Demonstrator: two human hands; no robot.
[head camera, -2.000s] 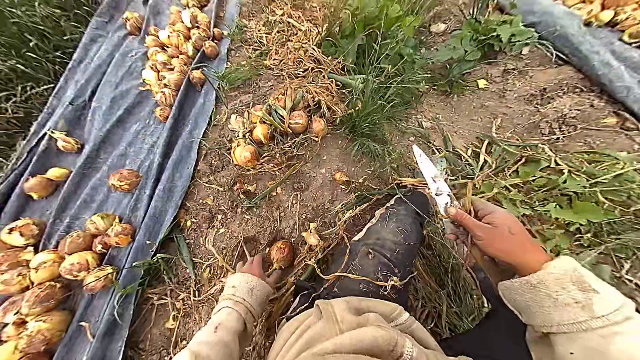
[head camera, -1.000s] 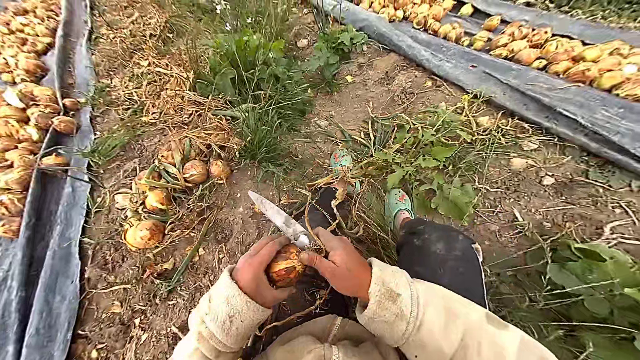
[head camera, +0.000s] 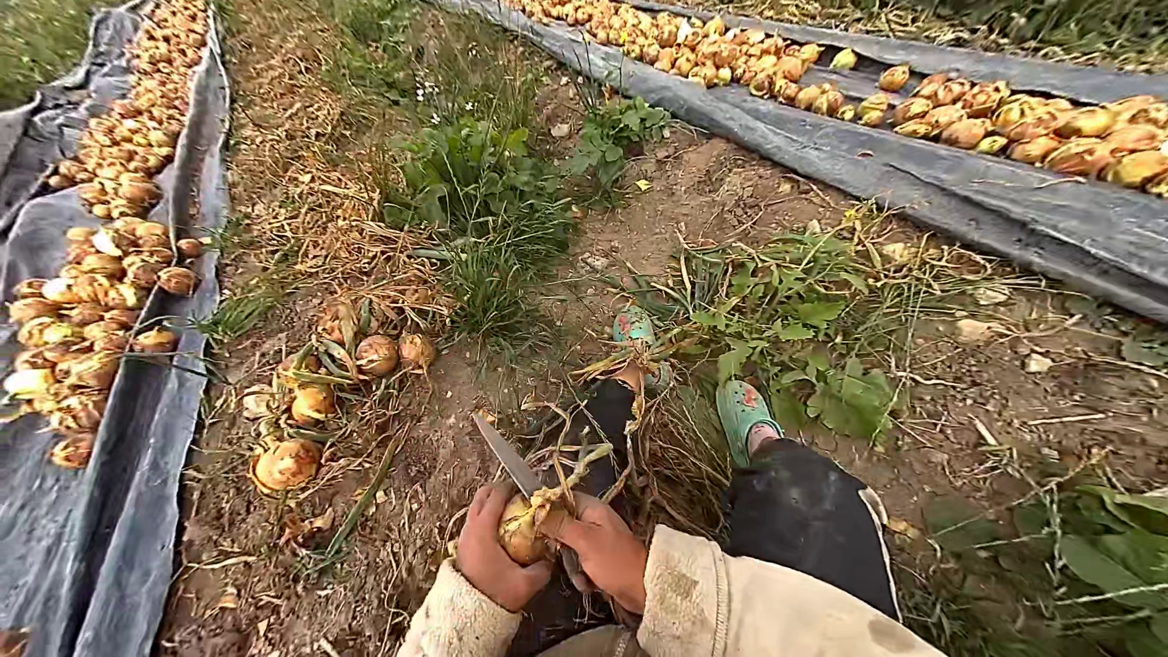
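Observation:
An onion (head camera: 522, 531) with a dried, stringy top is in my left hand (head camera: 497, 554), its fingers wrapped around the bulb. My right hand (head camera: 602, 546) grips a knife (head camera: 507, 453); its handle is mostly hidden by the fingers. The blade lies across the neck of the onion and points up and to the left. The withered leaves (head camera: 584, 461) rise from the neck above my right hand. To the left on the soil is a small group of onions with their tops on, the nearest one (head camera: 286, 464) a little apart from the others.
Dark fabric (head camera: 137, 511) bearing many onions (head camera: 87, 338) runs along the left. Another strip (head camera: 922, 187) with heaped onions (head camera: 776, 66) crosses the upper right. Weeds (head camera: 479, 182) and leafy plants (head camera: 821, 328) grow between them. My feet in green clogs (head camera: 744, 415) are ahead of my hands.
Two seconds ago my left hand was at an onion on the ground, apart from the knife. Both hands have since come together at an onion. The view has swung toward the right.

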